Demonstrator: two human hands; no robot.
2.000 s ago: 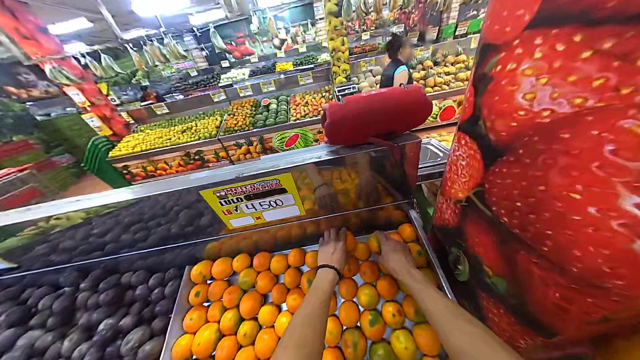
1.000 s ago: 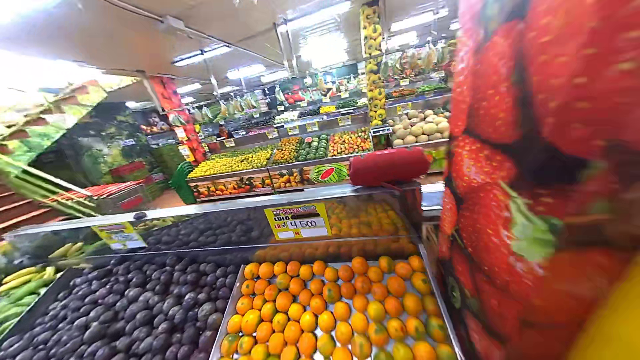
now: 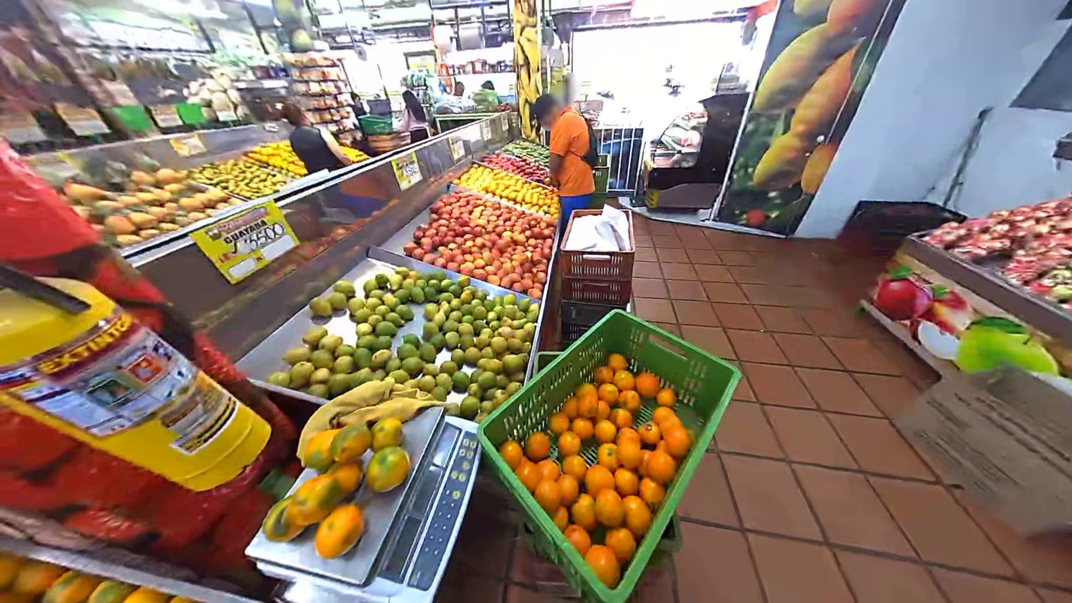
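Observation:
Neither my left hand nor my right hand shows in the view now. Low in the middle, a green plastic crate (image 3: 695, 381) holds many orange fruits (image 3: 610, 507). To its left stands a digital scale (image 3: 419, 511) with several yellow-green and orange fruits (image 3: 339, 530) on its metal plate. A yellow cloth (image 3: 368, 404) lies at the scale's far edge. Behind the scale, green guavas (image 3: 402, 360) are spread over a metal display tray. At the bottom left corner, more orange fruits (image 3: 75, 586) lie in another display.
A yellow extinguisher cover (image 3: 126, 385) is close on the left. Stacked crates (image 3: 596, 264) stand beside the display of red fruit (image 3: 494, 243). A person in an orange shirt (image 3: 571, 155) stands farther back. The tiled floor (image 3: 796, 435) runs past a cardboard box (image 3: 997, 444) at right.
The view has swung far right, from the orange fruit tray and dark fruits to the scale and green crate. Both hands, on the fruit two seconds ago, are out of view.

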